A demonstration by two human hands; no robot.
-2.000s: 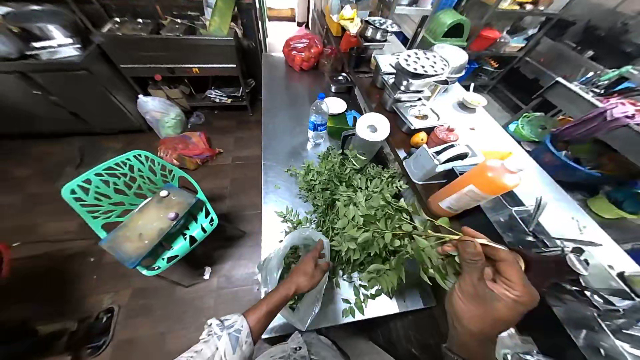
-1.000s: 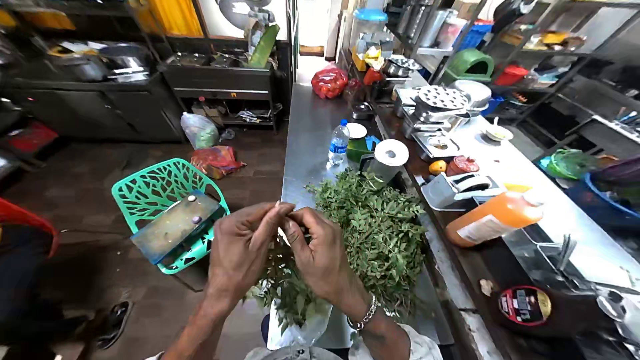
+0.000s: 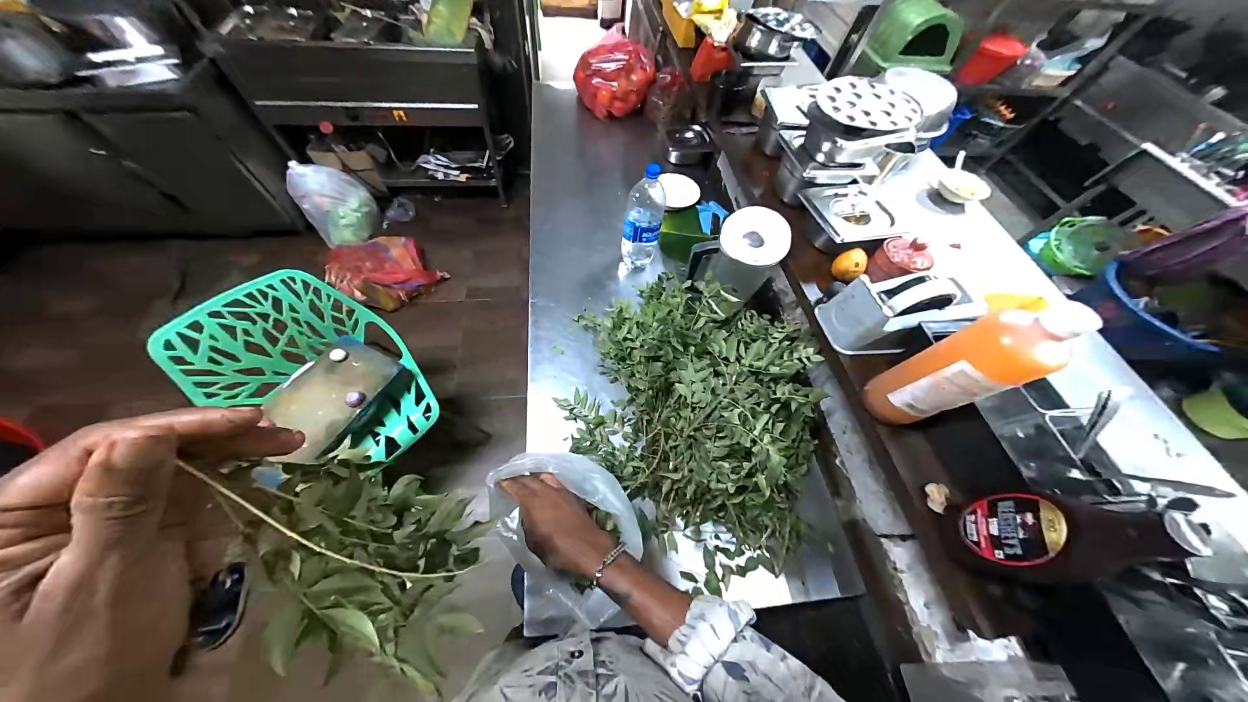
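My left hand (image 3: 107, 536), large at the lower left, pinches the stem of a leafy green sprig (image 3: 366, 570) that hangs over the floor. My right hand (image 3: 558, 522), with a chain bracelet at the wrist, reaches into a clear plastic bag (image 3: 585, 604) at the near edge of the steel table (image 3: 575, 244). Some green leaves show inside the bag; my right fingertips are hidden there, so what they hold cannot be told. A big heap of leafy sprigs (image 3: 712, 419) lies on the table just right of the bag.
Behind the heap stand a water bottle (image 3: 643, 219) and a steel jug (image 3: 746, 258). An orange bottle (image 3: 975, 361) and a dark sauce bottle (image 3: 1063, 536) are on the right counter. A green plastic chair (image 3: 253, 322) holding a box (image 3: 336, 400) stands at left.
One second ago both hands were together in front of the heap. They are now apart: my left hand is out at the left with a sprig, my right hand is in the bag.
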